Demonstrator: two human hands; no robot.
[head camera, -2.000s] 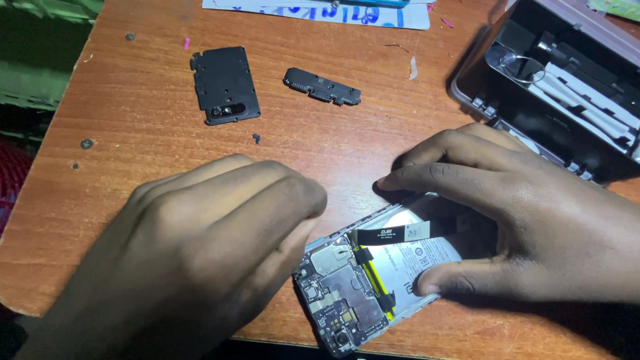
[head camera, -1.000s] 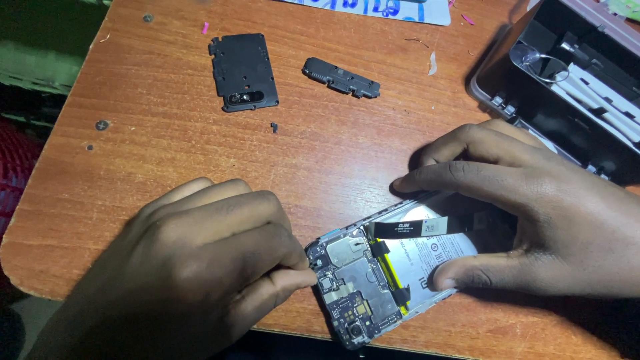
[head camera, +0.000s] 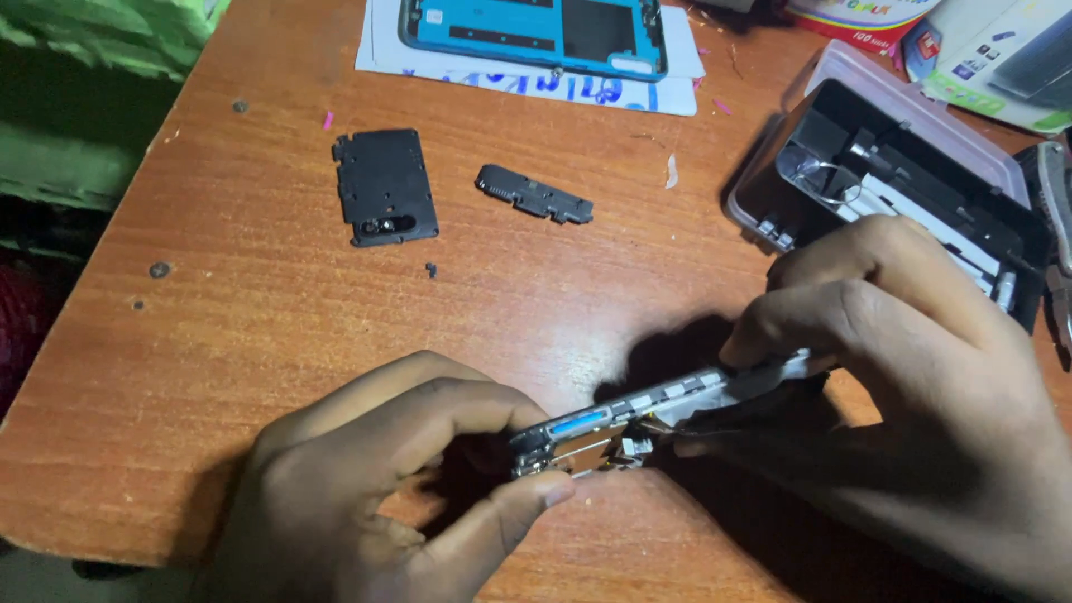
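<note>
An opened smartphone (head camera: 641, 402) is held above the wooden table, tilted up on its side so that its long edge faces me. My left hand (head camera: 402, 469) grips its near left end between thumb and fingers. At the other end my right hand (head camera: 888, 360) holds it, fingers on the upper edge and thumb below. Part of the circuit board (head camera: 586, 450) shows on the underside, while the battery is mostly hidden by shadow and my right hand. Beyond my hands lie a black phone mid-cover (head camera: 387, 180), a narrow black bracket (head camera: 534, 194) and a tiny black part (head camera: 431, 270).
A blue phone back cover (head camera: 536, 42) rests on white paper bearing handwriting (head camera: 394, 67) at the back. On the right stands an open black toolbox (head camera: 770, 184) with tools in it, its clear lid raised. Behind it are packages (head camera: 997, 75). The table's left edge borders green fabric (head camera: 75, 151).
The phone lay flat with its board and battery facing up; now it is lifted and turned onto its side. My left hand has closed on its end. The view has shifted.
</note>
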